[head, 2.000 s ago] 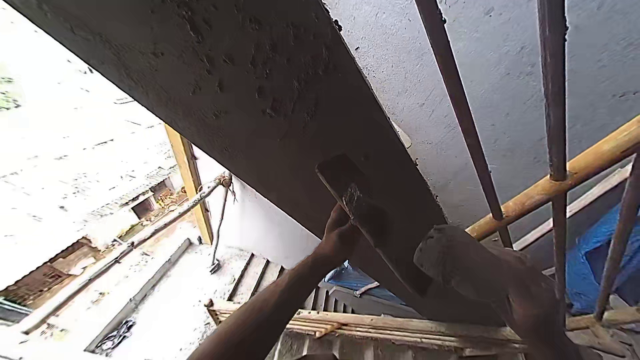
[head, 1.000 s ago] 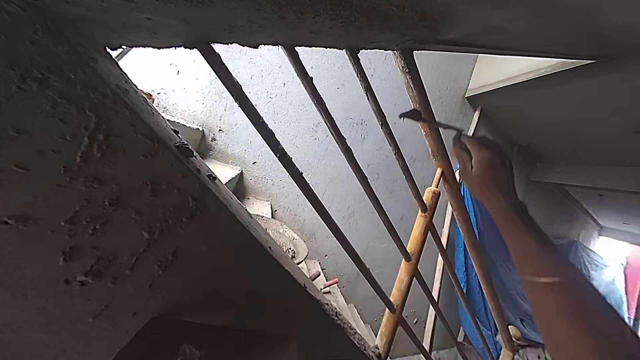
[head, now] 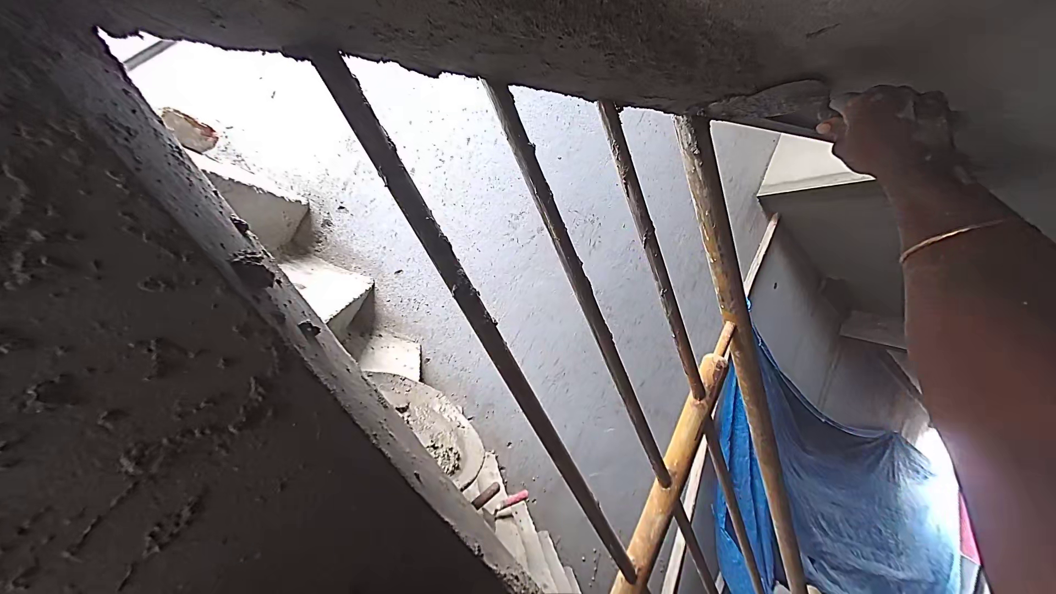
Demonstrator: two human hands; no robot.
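Note:
My right hand (head: 895, 136) is raised at the upper right, shut on a trowel (head: 771, 103) whose blade lies against the underside of the concrete beam (head: 528, 37). A thin band circles the wrist. Below the beam, the top of a yellowish pole (head: 714, 206) stands just left of the trowel. To the left, a sloping slab (head: 148, 396) carries rough lumps of wet mortar. My left hand is out of the picture.
Several dark metal bars (head: 462, 285) slant down to a bamboo pole (head: 672, 487). Behind them are concrete steps (head: 326, 285), a round pan of mortar (head: 437, 425) and a red-handled tool (head: 513, 500). Blue sheeting (head: 850, 503) hangs at the lower right.
The view has swung from the sloping slab to the bars and beam. My right hand has moved up with the trowel to the beam. The left hand, seen two seconds ago, has left the picture.

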